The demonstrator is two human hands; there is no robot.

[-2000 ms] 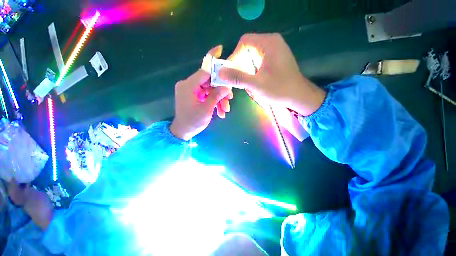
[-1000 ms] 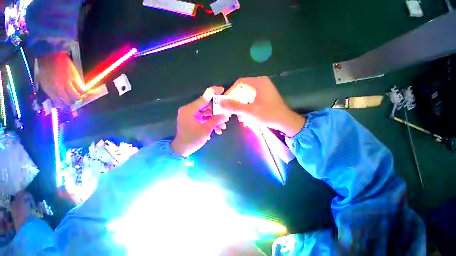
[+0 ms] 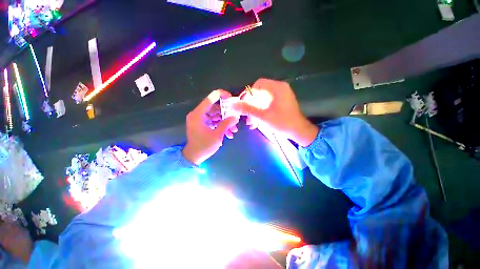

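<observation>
My left hand (image 3: pixel 202 128) and my right hand (image 3: pixel 276 107) meet in the middle of the view. Between their fingertips they hold a white square housing (image 3: pixel 229 107), partly covered by the fingers. A lit LED strip (image 3: pixel 287 157) runs from under my right hand down to the right, with a pale flat strip beside it. Bright glare washes out my right fingers, so the exact grip on the strip is hard to tell. A pile of lit assemblies (image 3: pixel 184 226) glares white over my lap and left forearm.
A lit strip (image 3: pixel 121 71) and loose white housing (image 3: pixel 144 84) lie upper left. Another strip (image 3: pixel 210 39) lies at the top. A heap of small white parts (image 3: pixel 97 173) is left of my forearm. A tan-handled tool (image 3: pixel 384 108) lies right, below a grey metal support (image 3: pixel 421 52). Another person's hand (image 3: pixel 15 239) shows lower left.
The view has shifted since the oldest frame. The other person's hand at upper left has left, and the strip there lies apart from the one below. My hands stay together on the white housing.
</observation>
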